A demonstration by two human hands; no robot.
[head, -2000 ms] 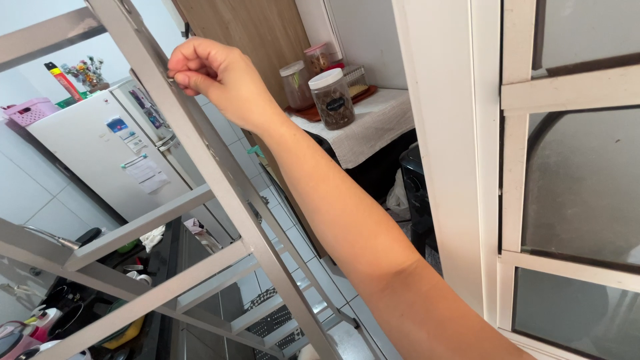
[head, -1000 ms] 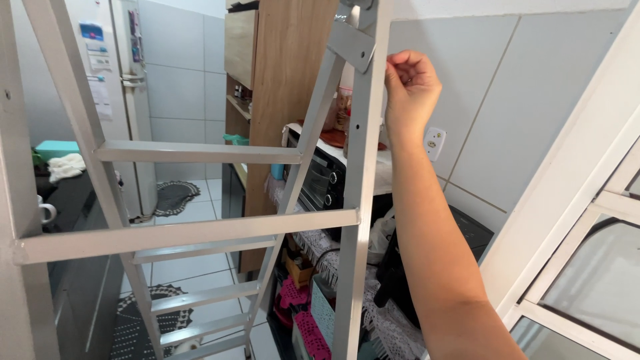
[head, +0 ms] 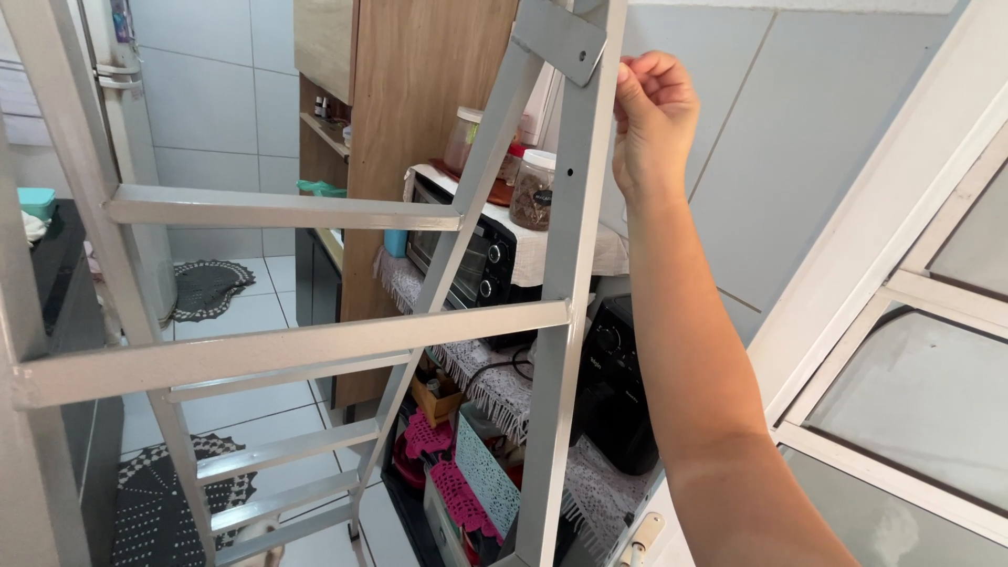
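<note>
My right hand (head: 655, 118) is raised at the upper right, its thumb and fingertips drawn together against the outer edge of a metal stepladder's rail (head: 579, 205). Whether something small sits between the fingertips is hidden. Just left of the fingertips, a metal hinge plate (head: 561, 41) joins the two rails near the top. Flat rungs cross the view, the nearest rung (head: 315, 346) at mid-height and another rung (head: 283, 211) behind it. My left hand is not in view.
Behind the ladder are a toaster oven (head: 457, 252) with lidded jars (head: 534, 193) on top, a black air fryer (head: 618, 386), a wooden cabinet (head: 425, 87) and a refrigerator (head: 130, 181). A white-framed glass door (head: 913, 276) stands at the right. Crocheted mats (head: 177, 504) lie on the floor.
The view has swung a lot since the first frame. My right hand stays raised by the ladder's rail, with thumb and fingers drawn together throughout.
</note>
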